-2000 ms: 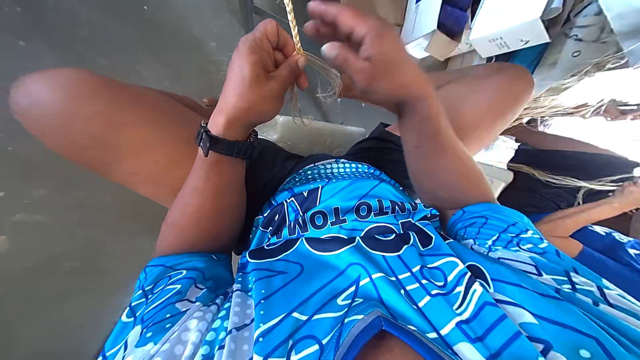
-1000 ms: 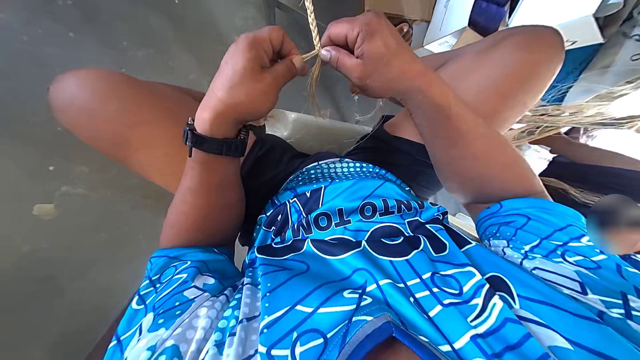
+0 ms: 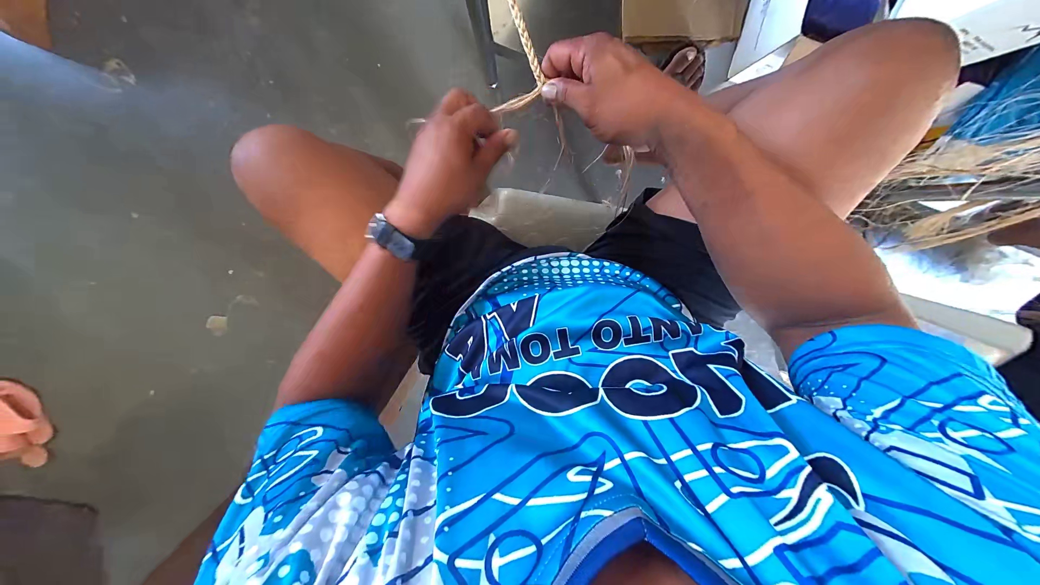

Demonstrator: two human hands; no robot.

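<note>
A tan braid of plant fibre [image 3: 526,36] comes down from the top edge of the head view. My right hand [image 3: 613,89] pinches its lower end between thumb and forefinger. From that pinch, loose strands [image 3: 517,103] run toward my left hand [image 3: 459,154], which is blurred, with thumb and fingers a little apart. Whether it still holds any strand tips cannot be told. Thin fibre ends hang below my right hand. A black watch is on my left wrist.
A pale plastic seat [image 3: 552,213] shows between my thighs. Beyond my right hand stands a cardboard box [image 3: 682,20], with white boxes beside it. A bundle of loose fibres [image 3: 959,191] lies at the right. A metal leg [image 3: 482,41] stands left of the braid.
Two seconds ago my right hand was off the braid; now it pinches the end. My left hand was at the braid's end a second ago and has moved away to the left and down.
</note>
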